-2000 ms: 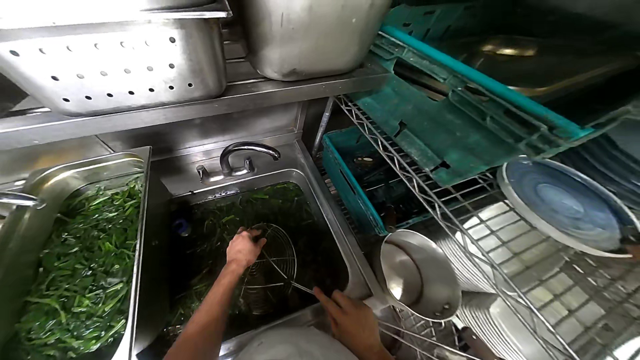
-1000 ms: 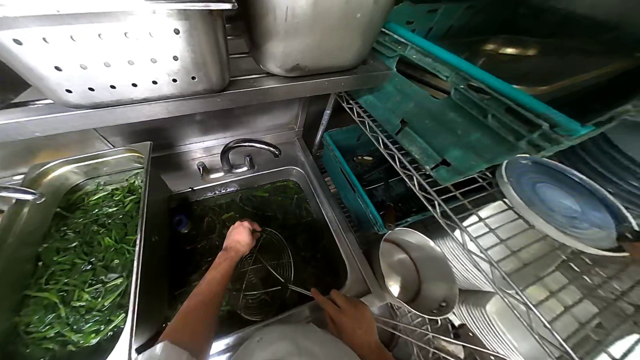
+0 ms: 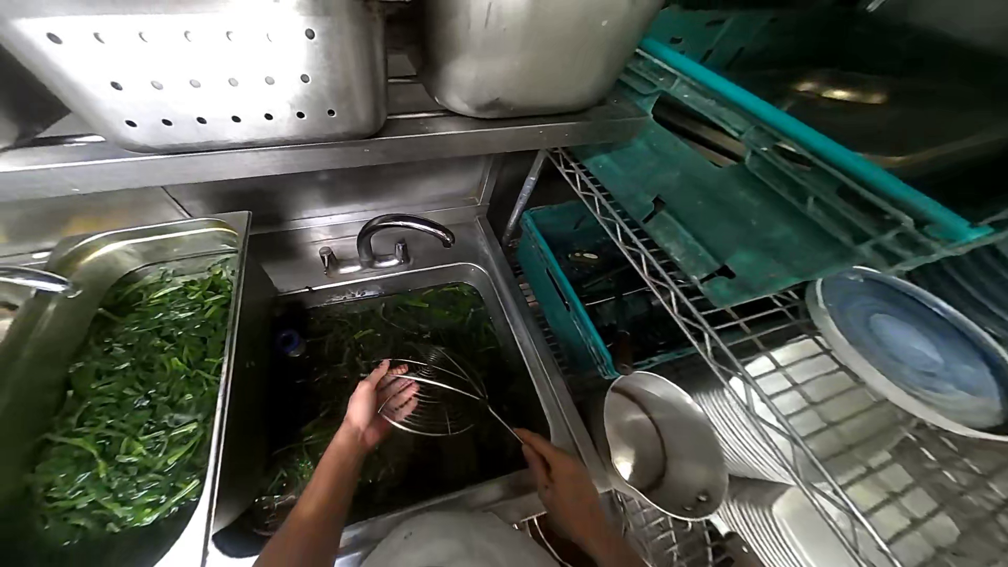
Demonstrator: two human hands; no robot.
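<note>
A wire spider skimmer (image 3: 441, 394) is held over a sink (image 3: 512, 315) of dark water with leafy greens (image 3: 441, 303) in it. My right hand (image 3: 563, 484) grips its handle at the sink's front right edge. My left hand (image 3: 382, 403) is at the left side of the wire basket, fingers partly behind the wires; whether it grips the rim is not plain. More cut greens (image 3: 142, 394) fill a deep steel pan (image 3: 232, 339) at the left. A chrome faucet (image 3: 405, 224) arches over the back of the sink.
A perforated steel pan (image 3: 213, 79) and another steel container (image 3: 535, 55) stand on the shelf above. At right are a teal crate (image 3: 551, 276), a saucepan (image 3: 665, 445), stacked plates (image 3: 740, 425), a wire rack (image 3: 677, 291) and a blue plate (image 3: 906, 346).
The skimmer has turned and tilted in my hands, its basket showing more plainly above the water. My left hand has moved down from the basket's upper rim to its left side.
</note>
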